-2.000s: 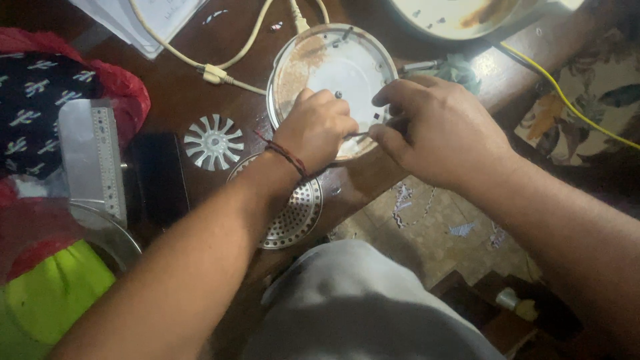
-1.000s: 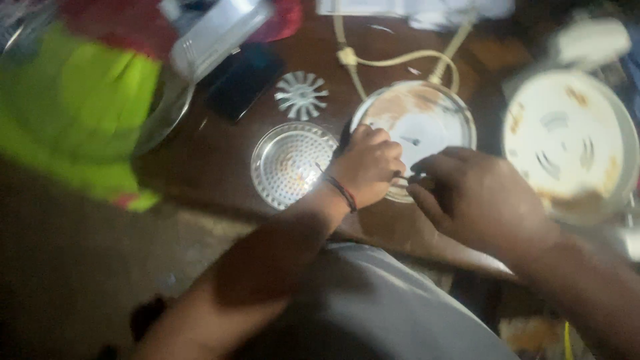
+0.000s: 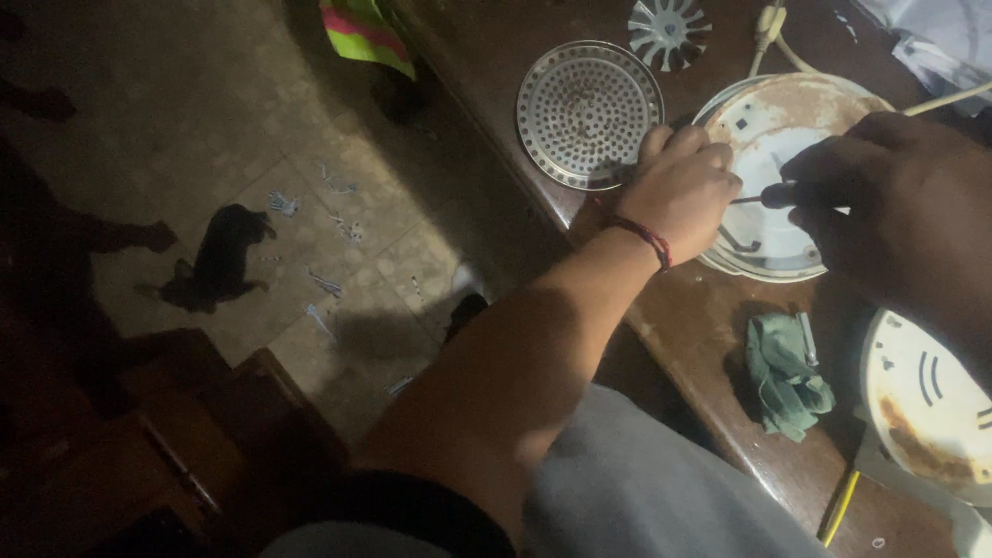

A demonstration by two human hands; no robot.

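A round white appliance base (image 3: 775,163) with brown stains lies on the wooden table. My left hand (image 3: 686,190) rests on its left rim, fingers curled over the edge; whether it pinches a small part is hidden. In my right hand (image 3: 860,182), over the base, is a screwdriver (image 3: 750,201) whose thin shaft points left toward my left fingers. Beside my left hand lies a perforated round metal plate (image 3: 590,116). A metal fan wheel (image 3: 669,32) sits above that plate.
A stained white round cover (image 3: 930,403) and a green cloth (image 3: 783,380) lie at the right. A beige cord (image 3: 767,31) runs behind the base. Below the table edge, a small dark animal (image 3: 221,256) and scraps (image 3: 341,229) are on the tiled floor.
The view has swung strongly toward the floor on the left. Both hands remain at the round base.
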